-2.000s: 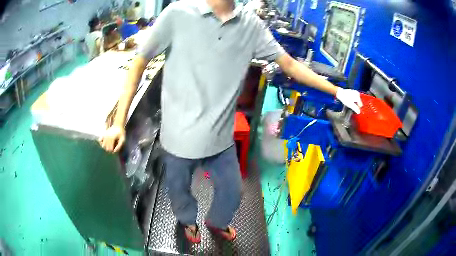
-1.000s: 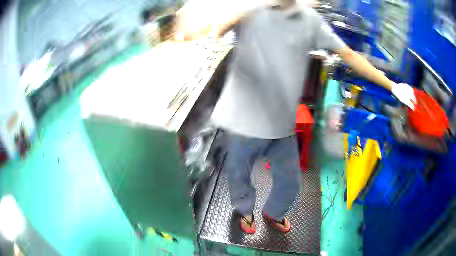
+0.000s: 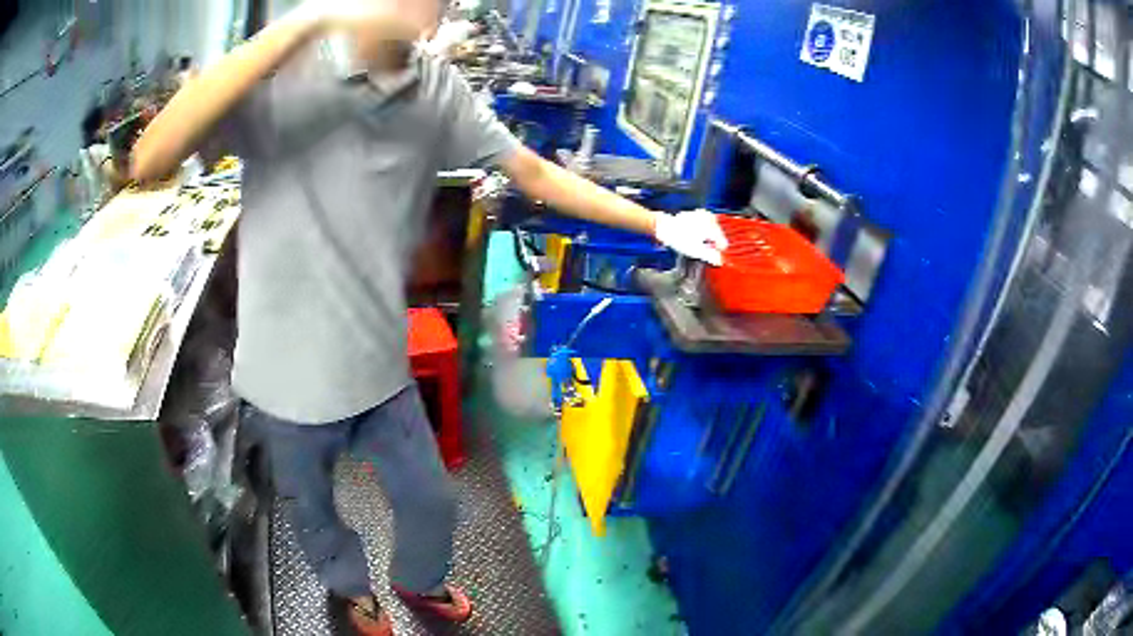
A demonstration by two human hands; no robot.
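Observation:
Neither my left hand nor my right hand shows in the head view. Nearest in front of me stands another person in a grey shirt (image 3: 329,261), facing me. That person's white-gloved hand (image 3: 691,234) rests at the left edge of a red basket (image 3: 773,267). The basket sits on the dark metal bed (image 3: 758,331) of a blue press. The person's other arm (image 3: 218,93) is raised and bent, with the hand blurred near the head.
A green-sided worktable (image 3: 100,497) with papers on top is at the left. A red stool (image 3: 432,354) stands behind the person. A yellow guard (image 3: 601,435) hangs below the blue press (image 3: 926,186). Metal tread plate (image 3: 497,547) covers the floor.
The view has swung, so the person now appears further left. The person's bare hand has left the table and risen to head height. The gloved hand stays at the red basket.

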